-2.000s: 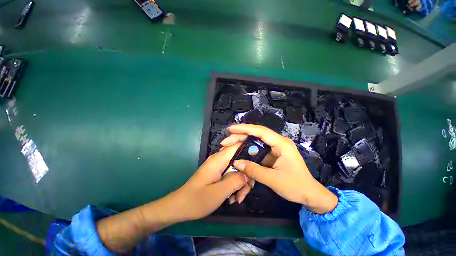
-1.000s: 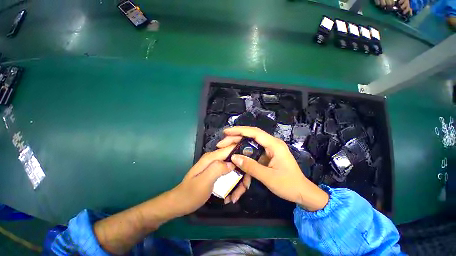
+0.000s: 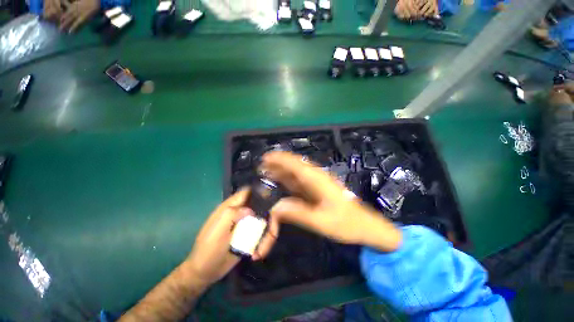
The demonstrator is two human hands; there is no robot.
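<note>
A black phone unit (image 3: 248, 235) with a bright white patch is held in my left hand (image 3: 217, 242), over the left part of the parts tray. My right hand (image 3: 327, 204) is blurred, with its fingers around the unit's upper dark end; whether it touches the unit is unclear. The large black parts tray (image 3: 452, 217) has a middle divider and holds heaps of small black parts (image 3: 377, 151). Some of them shine silvery. The hands hide part of the tray's left side.
Several handsets with white patches (image 3: 371, 55) stand in a row beyond the tray. A phone (image 3: 122, 77) lies at the upper left. A pale metal post (image 3: 466, 66) slants at the right. Small white rings (image 3: 520, 138) lie far right. Other workers' hands (image 3: 70, 12) show at the top.
The view has shifted, so more of the line's far side shows. My right hand has opened somewhat from its close hold on the unit. The unit's white patch is more exposed.
</note>
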